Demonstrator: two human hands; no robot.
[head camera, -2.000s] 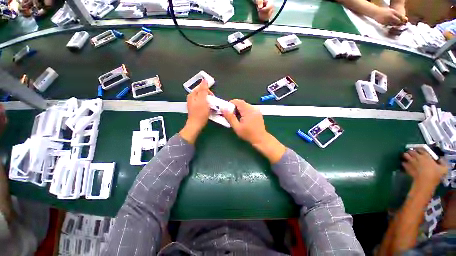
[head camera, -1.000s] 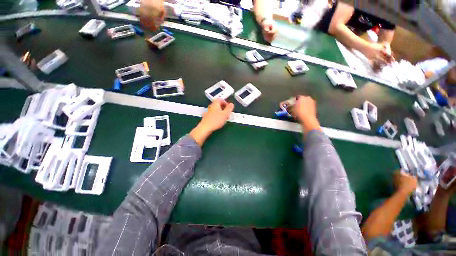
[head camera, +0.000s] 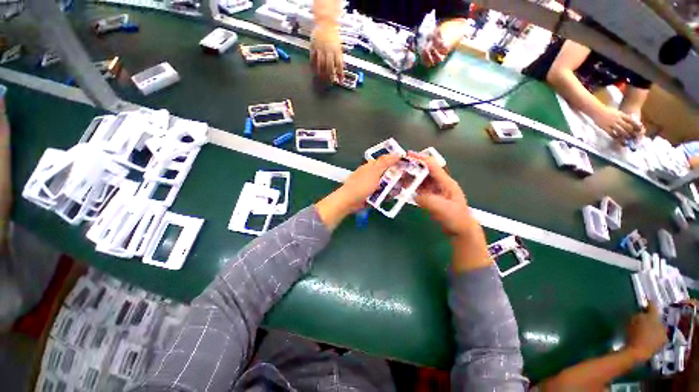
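Observation:
A half-assembled unit (head camera: 398, 185), white with a window and a brownish inside, is held tilted between my two hands above the rail. My left hand (head camera: 366, 182) grips its left side and my right hand (head camera: 444, 200) its right side. A blue battery (head camera: 362, 217) hangs just below my left hand. Another half-assembled unit (head camera: 509, 255) lies on the green bench top, partly behind my right forearm. Two closed units (head camera: 383, 148) sit on the belt just behind my hands, partly hidden by them.
A pile of front covers (head camera: 126, 180) lies at left, with a few loose covers (head camera: 260, 203) nearer me. Units with blue batteries sit on the conveyor belt (head camera: 230, 84) beyond the rail (head camera: 306, 163). A carton of white parts (head camera: 103, 337) is below left. Other workers' hands (head camera: 327, 55) reach in opposite and at right.
My hands have come together on a half-assembled unit; a second ago they were apart at the belt, the right on a unit there. The view has turned, and an opposite worker's hand reaches onto the belt.

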